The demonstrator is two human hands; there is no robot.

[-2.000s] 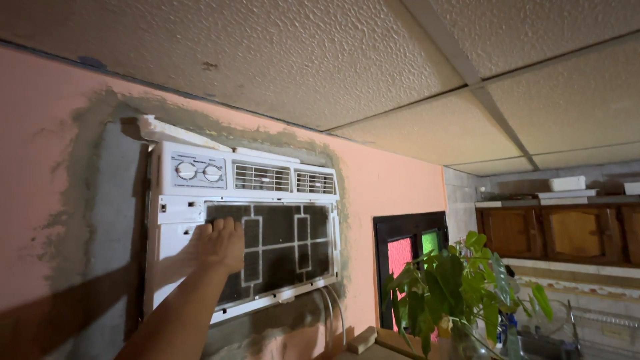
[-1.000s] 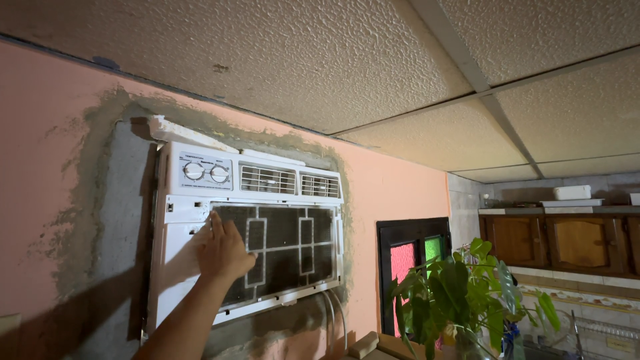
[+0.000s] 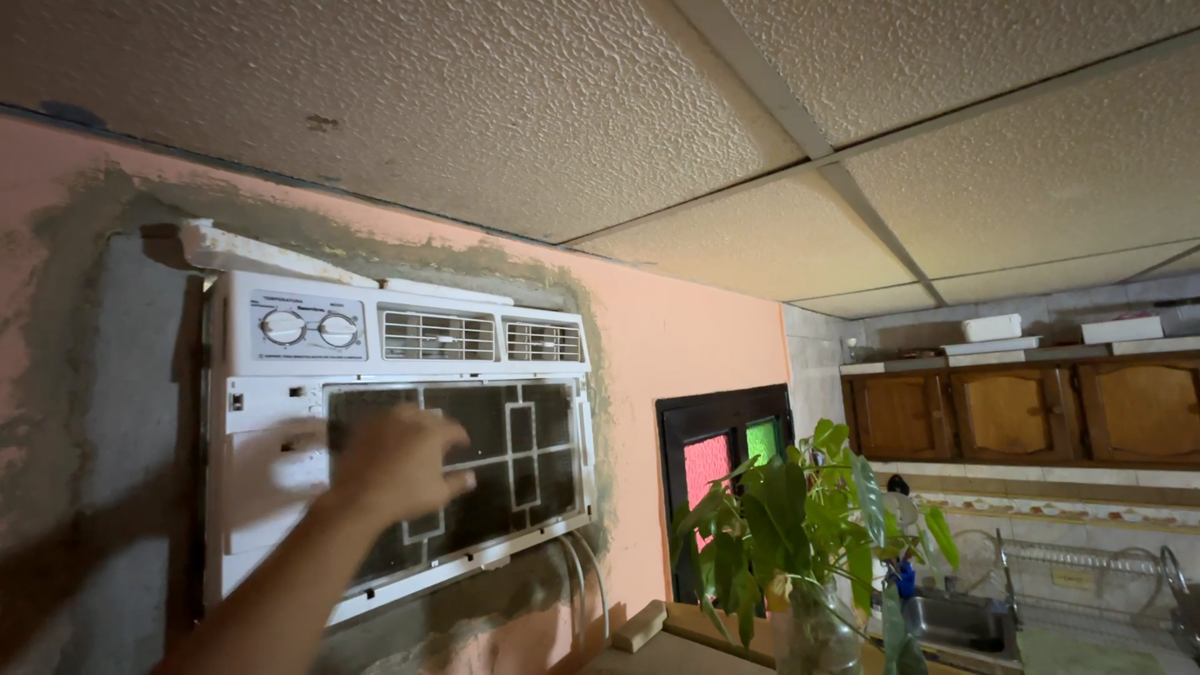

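Observation:
A white window air conditioner [image 3: 298, 361] is set in the wall at left, its front cover off and its filter grille exposed. Two round knobs [image 3: 309, 327] sit at its upper left, beside the louvred vents [image 3: 439, 336]. My left hand [image 3: 398, 464], slightly blurred, reaches up from the lower left in front of the dark mesh filter [image 3: 478, 422] with its white frame. Its fingers and thumb are spread, and nothing shows between them. Whether it touches the mesh cannot be told. My right hand is out of view.
Rough cement [image 3: 84, 281] surrounds the unit on a pink wall [image 3: 647, 347], under a low tiled ceiling [image 3: 422, 112]. Cables [image 3: 586, 581] hang below the unit. A leafy plant [image 3: 797, 525] in a clear vessel stands at right, before wooden cabinets [image 3: 1012, 412] and a sink [image 3: 961, 623].
My left hand has moved right, from the filter's left edge to farther over the mesh, and its fingers have spread.

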